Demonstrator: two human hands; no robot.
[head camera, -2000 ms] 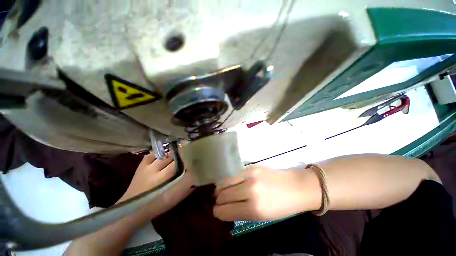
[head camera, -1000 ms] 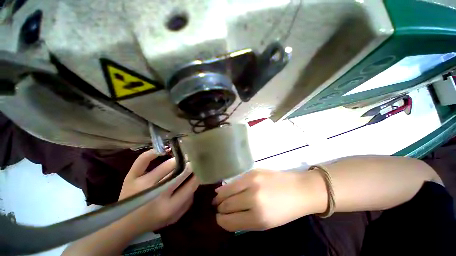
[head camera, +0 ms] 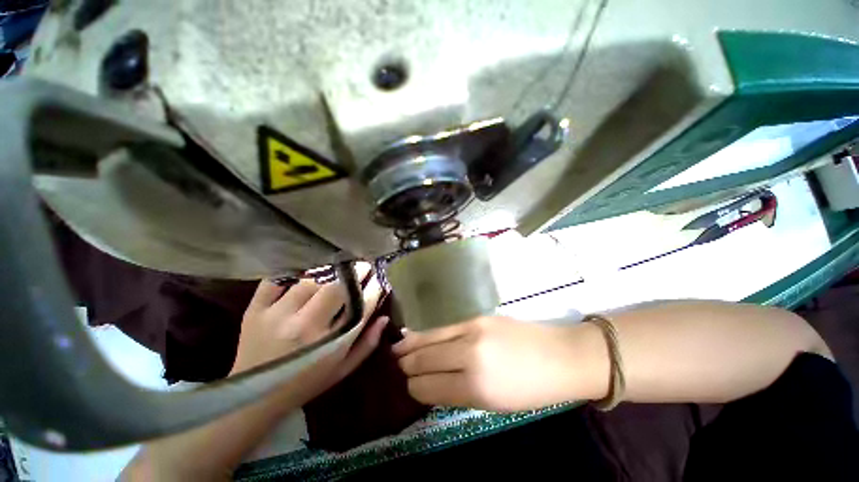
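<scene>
Dark brown cloth (head camera: 363, 405) lies under and between my hands and hangs over the table's front edge. My left hand (head camera: 306, 320) rests on the cloth below the cream machine head (head camera: 235, 56), fingers bent and thumb apart; the grey guard loop (head camera: 122, 409) crosses in front of it. My right hand (head camera: 471, 365) has curled fingers at the cloth's right side, below the cream block (head camera: 443, 282), and appears to pinch the cloth. The needle and presser foot are hidden or too small to tell.
A round tension dial (head camera: 419, 184) and a yellow warning triangle (head camera: 297, 165) are on the head. Black and red snips (head camera: 739, 218) lie on the white table (head camera: 640, 282) at right. A green-framed panel (head camera: 650, 169) is above. More brown cloth (head camera: 141, 301) lies left.
The camera view has shifted, so the machine head sits further right and the guard loop shows more fully. My left fingers have shifted and spread near the head; my right hand stays beside the cloth.
</scene>
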